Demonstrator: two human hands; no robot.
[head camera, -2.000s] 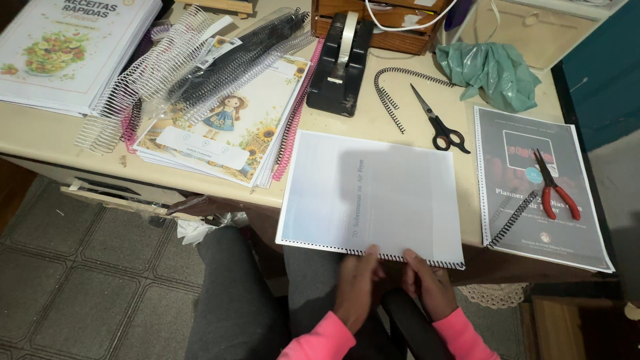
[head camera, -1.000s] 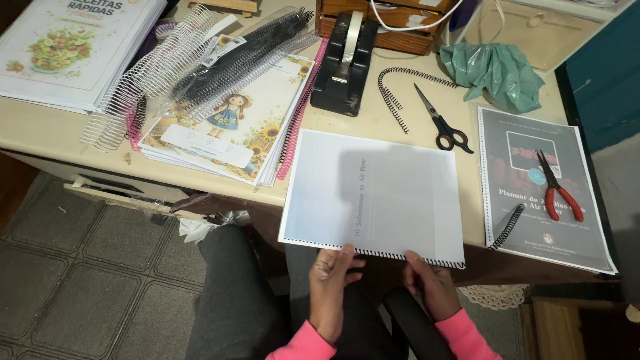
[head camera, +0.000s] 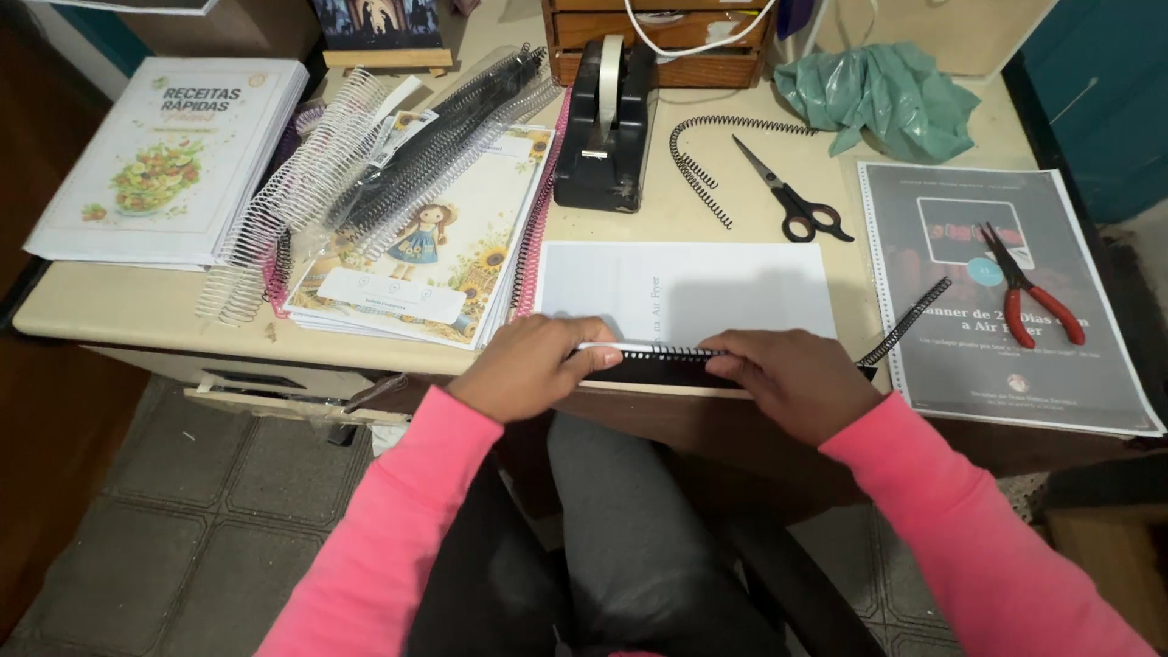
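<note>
A stack of printed pages (head camera: 593, 283) lies at the desk's front edge, its near side lifted, with a black spiral binding coil (head camera: 684, 353) through the holes along that side. My left hand (head camera: 547, 360) pinches the left part of this edge between thumb and fingers. My right hand (head camera: 789, 374) grips the coiled edge farther right. A length of black coil (head camera: 908, 319) sticks out beyond my right hand over a grey-covered planner (head camera: 967, 383). Red-handled long-nose pliers (head camera: 1022, 292) rest on that planner. Black-handled scissors (head camera: 794, 201) lie behind the pages.
A black tape dispenser (head camera: 602, 173) stands behind the pages, beside a loose black coil (head camera: 693, 164) and a crumpled green plastic bag (head camera: 876, 100). At left are bundled clear and black coils (head camera: 438, 146), sunflower-printed sheets (head camera: 493, 292) and a recipe booklet stack (head camera: 164, 164).
Both hands have moved up to the desk edge and now grip the bound side, which is lifted. One second ago the pages lay flat with the left hand more open. The view has shifted.
</note>
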